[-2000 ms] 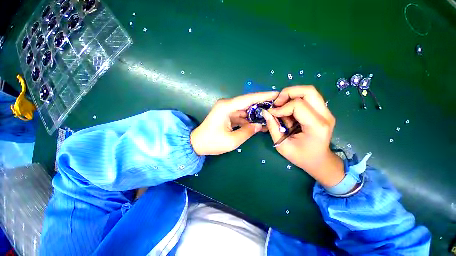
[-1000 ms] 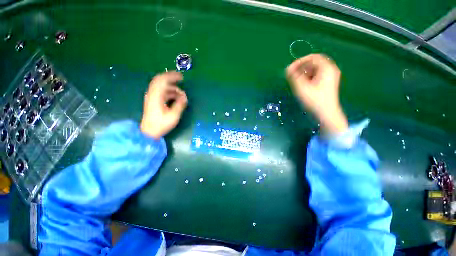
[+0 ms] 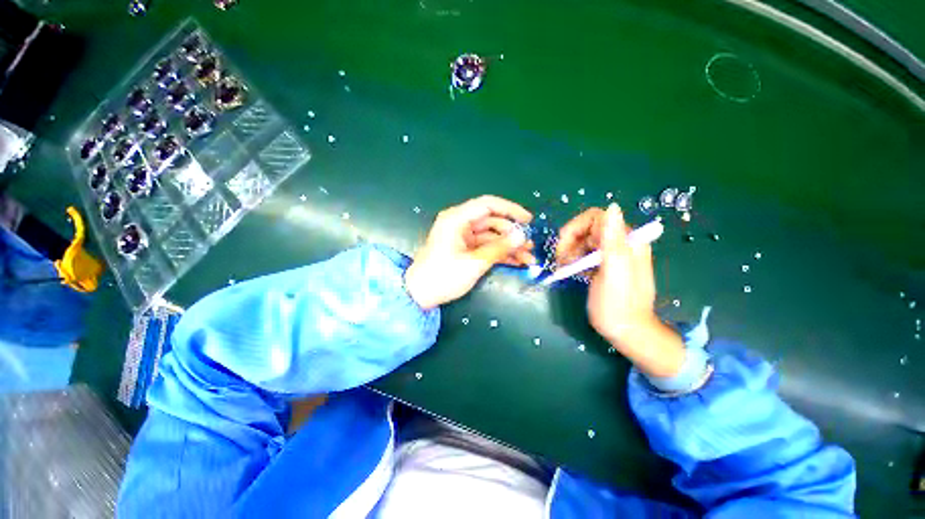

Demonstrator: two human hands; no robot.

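Observation:
My right hand (image 3: 621,274) holds white tweezers (image 3: 596,261) like a pen, tip pointing left and down toward my left hand. My left hand (image 3: 470,248) has its fingers curled, with a small pale piece (image 3: 518,238) at the fingertips; its details are too small to tell. The blue adhesive sheet (image 3: 549,246) lies between the hands, mostly hidden by them. A round silvery housing (image 3: 468,73) lies alone beyond my hands. Small silvery modules (image 3: 669,199) lie just beyond and right of my right hand.
A clear blister tray (image 3: 294,162), partly filled with round housings, lies at left. A yellow clip (image 3: 78,261) and striped adhesive sheets (image 3: 145,355) are beside it. Stacked clear trays (image 3: 61,456) are at lower left. Tiny white bits dot the green surface. A pale rail (image 3: 832,56) curves at upper right.
The hands were wide apart one second ago and have come close together over the blue sheet. The tweezers now show in my right hand. The housing held two seconds ago is no longer in the hands.

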